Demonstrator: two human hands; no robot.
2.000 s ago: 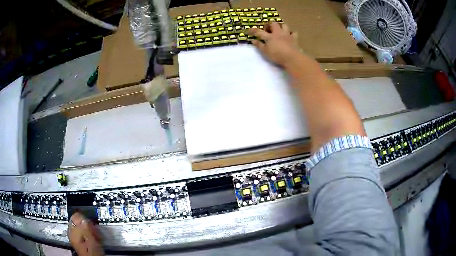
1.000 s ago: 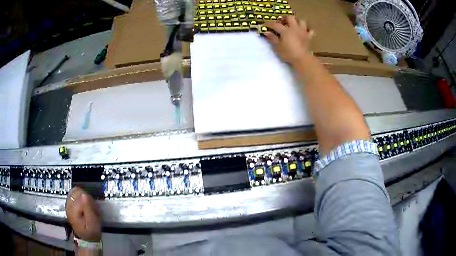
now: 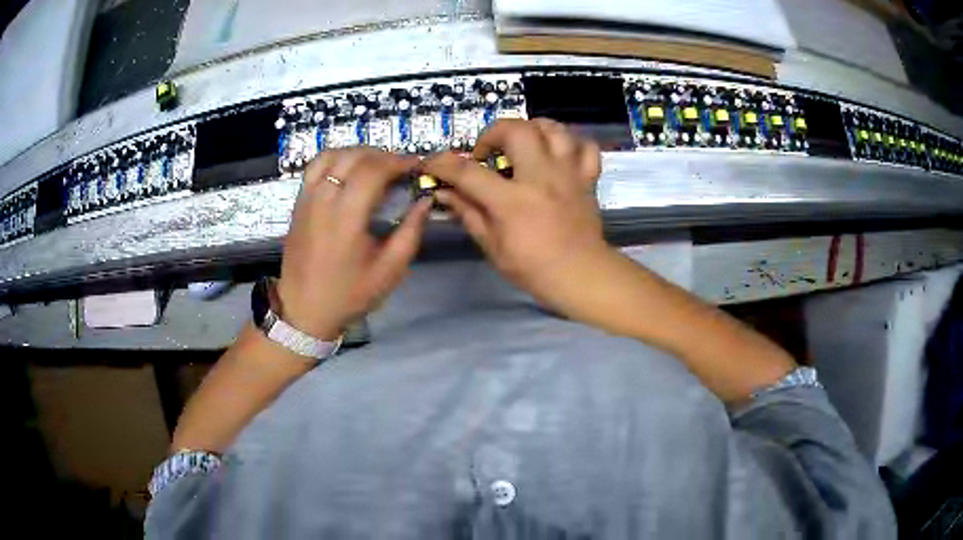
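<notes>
My left hand (image 3: 343,232) and my right hand (image 3: 539,200) meet over the near silver rail, just in front of a circuit board panel (image 3: 407,114) without yellow squares. A small yellow-topped transformer (image 3: 427,184) is between the fingertips of both hands. Another yellow top (image 3: 503,164) shows among the fingers of my right hand. My fingers cover part of the panel's near edge. The exact grip of each finger is blurred.
A panel with yellow-topped transformers (image 3: 721,116) lies to the right on the conveyor; dark gaps part the panels. A lone transformer (image 3: 166,95) sits on the far rail at left. The white sheet (image 3: 644,19) with brown cardboard under it is behind the conveyor. The near rail (image 3: 739,181) runs across.
My right hand has come back from the transformer rows, and my left hand has moved right from the dark gap to meet it. The view has tilted down; the rows are out of view.
</notes>
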